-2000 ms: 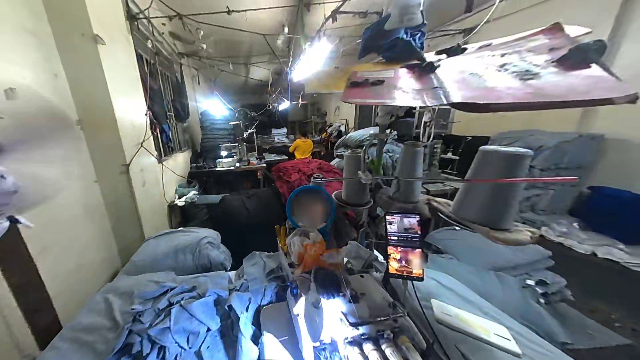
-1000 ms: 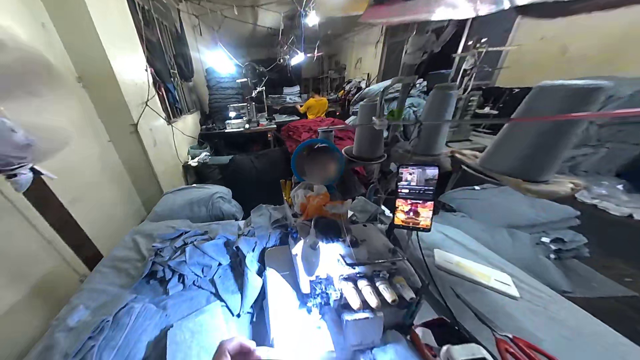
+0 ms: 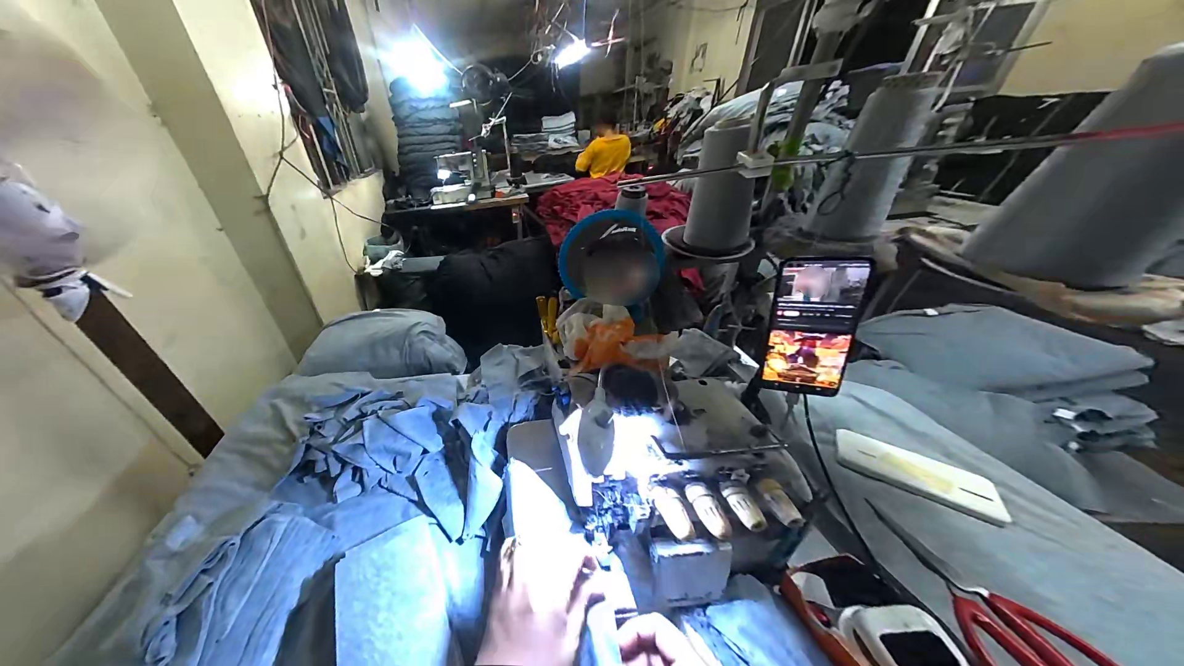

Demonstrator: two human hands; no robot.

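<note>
My left hand (image 3: 538, 597) lies on a brightly lit piece of pale fabric (image 3: 536, 504), just left of the needle area of an overlock sewing machine (image 3: 721, 435). At the bottom edge my right hand (image 3: 657, 638) is close beside it, fingers curled at a narrow fabric edge (image 3: 601, 634); glare hides whether it grips it. Four thread tension knobs, wrapped in white, stand in a row on the machine front. Cut blue-grey fabric pieces (image 3: 379, 444) are heaped to the left, with flatter stacked pieces (image 3: 250, 573) nearer me.
Red-handled scissors (image 3: 1008, 620), a white plastic case (image 3: 925, 476) and a phone with a lit screen (image 3: 814, 324) are on the right. Large grey thread cones (image 3: 721, 185) stand behind. Folded fabric (image 3: 999, 351) lies far right. A person in yellow (image 3: 606, 153) sits at the back.
Neither hand shows two seconds ago; one hand's edge shows at the bottom one second ago. Now both hands are in view by the machine. The view has tilted down.
</note>
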